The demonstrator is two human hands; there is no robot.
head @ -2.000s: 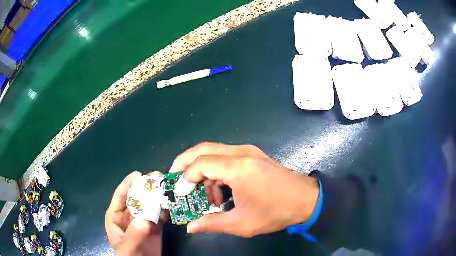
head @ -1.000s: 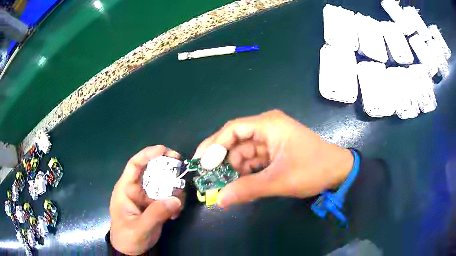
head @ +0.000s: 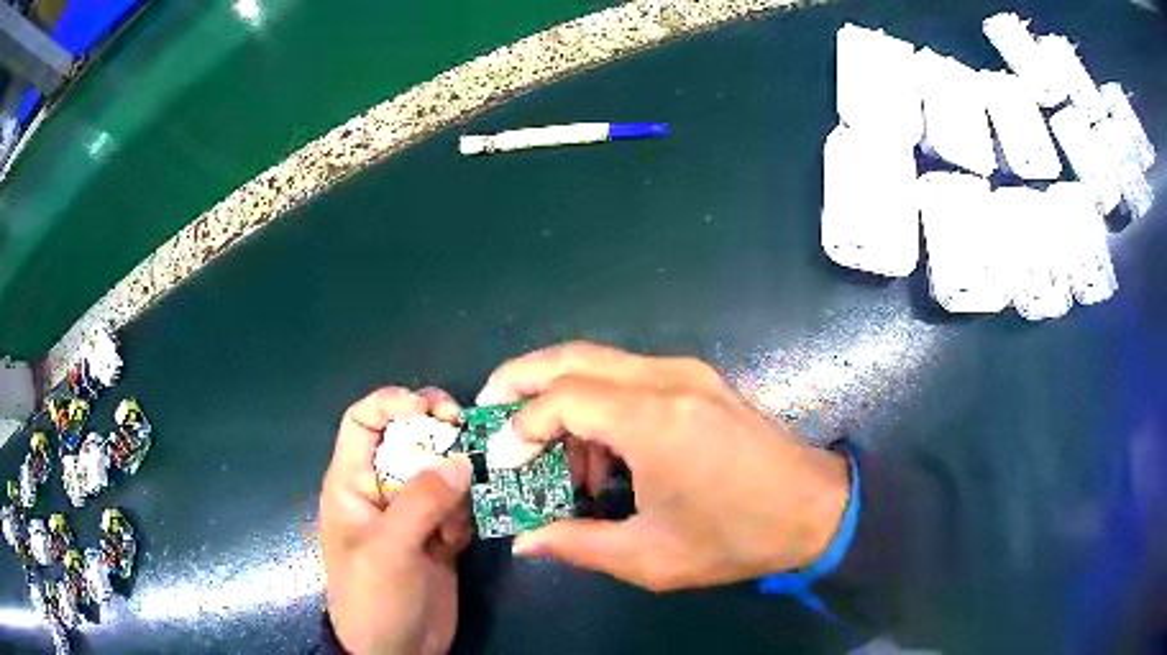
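My left hand (head: 390, 525) holds a small white rounded insert (head: 415, 450) between its thumb and fingers, low in the middle of the view. My right hand (head: 678, 467) holds a green circuit board (head: 522, 493) by its edges, with the soldered side facing up. The board's left edge is close beside the insert. My left thumb lies over part of the insert's right side and hides where the two parts meet. A white cover is on a right fingertip that rests on the board.
White housings (head: 870, 202) are grouped at the upper right. A cream-white pen with a blue end (head: 563, 137) lies near the speckled edging strip (head: 314, 160). Several board-and-insert subassemblies (head: 87, 467) are clustered at the left. A green conveyor belt (head: 166, 141) runs beyond the strip.
The board has turned from a tilted pose, with a yellow part showing, to lie soldered side up. It and the insert are closer together. My left thumb has moved up beside the board.
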